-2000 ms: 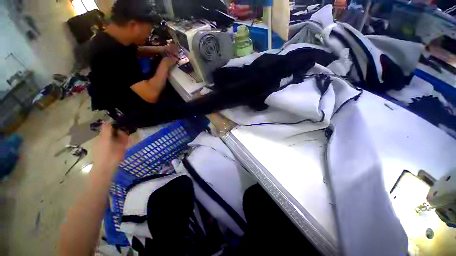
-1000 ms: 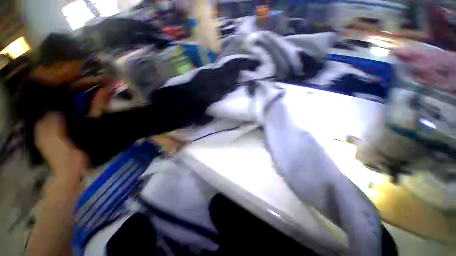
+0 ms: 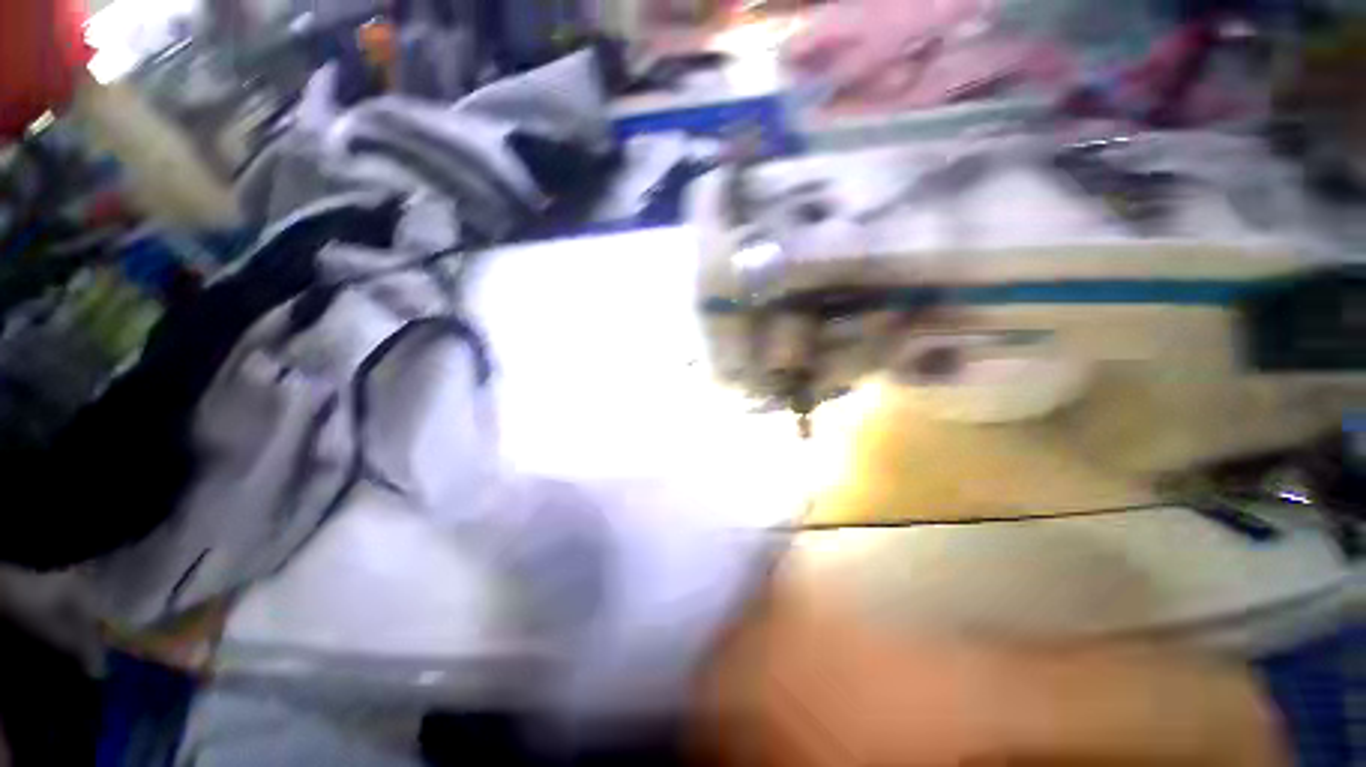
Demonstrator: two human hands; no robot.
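The frame is strongly blurred. A pale grey-white garment [image 3: 427,412] with narrow dark lines lies bunched on the left of the white machine table [image 3: 584,315]. Its black section [image 3: 143,397] runs down to the left edge. Pale cloth [image 3: 599,577] reaches the middle front. The sewing machine head [image 3: 1109,337], with a blue-green stripe, stands at the right; its needle area [image 3: 805,402] is brightly lit. My right hand [image 3: 959,659] is a blurred skin-toned shape at the bottom, below the machine; its fingers cannot be made out. My left hand is not in view.
A blue crate [image 3: 697,120] and pink cloth [image 3: 914,53] are behind the table. More grey and black cloth [image 3: 450,143] is piled at the back left. Part of the blue basket [image 3: 146,712] shows at the lower left. A small dark tool [image 3: 1231,522] lies at the right table end.
The view has swung right towards the machine. My left hand and the other person have left the picture. My right hand has come in at the bottom, and the garment appears further left.
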